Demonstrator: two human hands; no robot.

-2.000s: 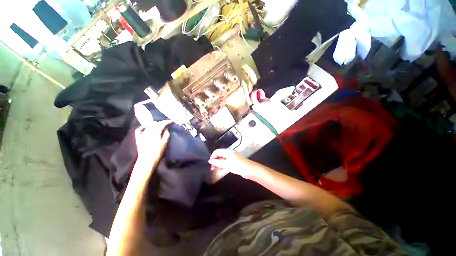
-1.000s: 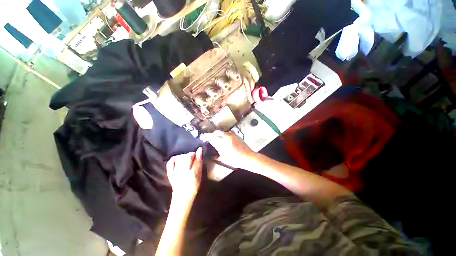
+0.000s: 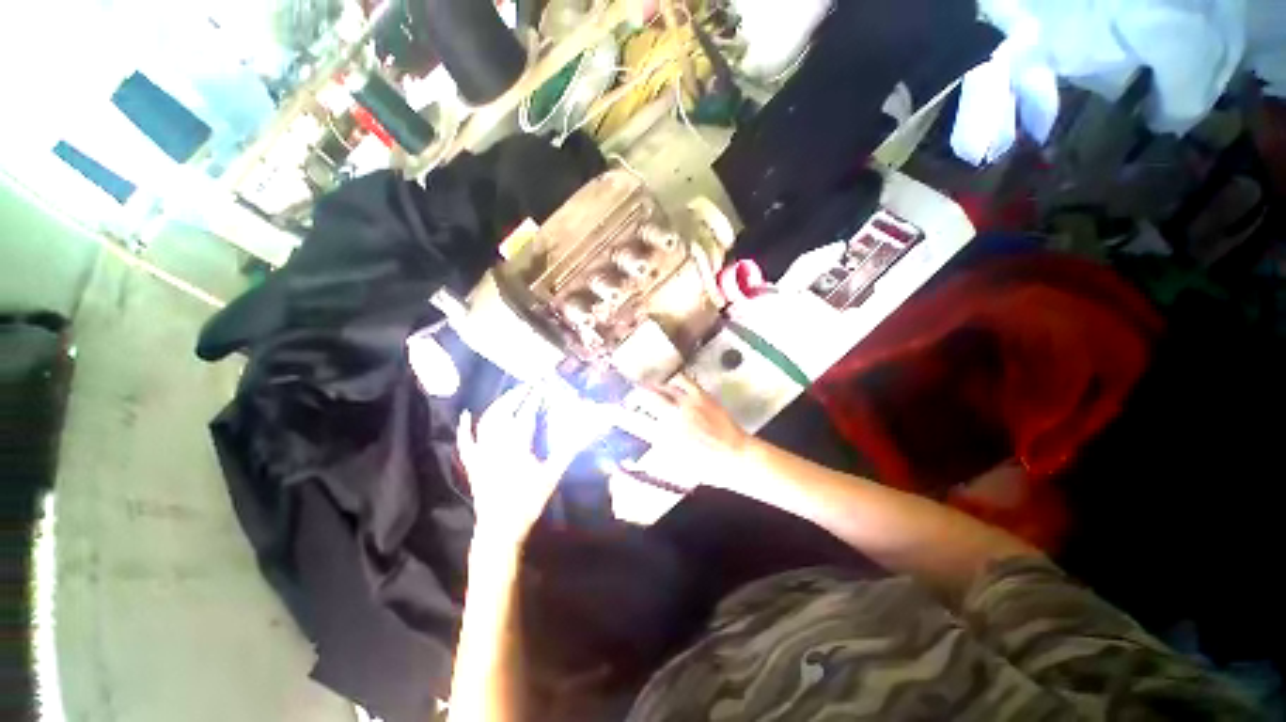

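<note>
The tan-brown overlock machine (image 3: 607,268) stands on the white machine bed (image 3: 832,332). Dark cloth (image 3: 487,381), bluish under the lamp, lies at the machine's left end, by the presser foot. My left hand (image 3: 515,444) is on this cloth, fingers spread and partly washed out by glare; whether it grips is not clear. My right hand (image 3: 691,437) is at the machine's front edge, on the cloth's right side, with fingertips close to the needle area. Its grip is hidden by glare. The needle and presser foot cannot be made out.
A black garment heap (image 3: 339,409) lies left of and behind the machine. An open red plastic bag (image 3: 1072,367) is to the right. Dark cloth (image 3: 804,127) and yellowish cords (image 3: 656,71) lie behind. A black thread cone (image 3: 473,50) stands at the back. White fabric (image 3: 1114,57) is far right.
My left hand has moved up towards the needle area from the cloth's near edge. My right hand has shifted slightly right and down. Glare now covers the fingertips, and the view has shifted slightly.
</note>
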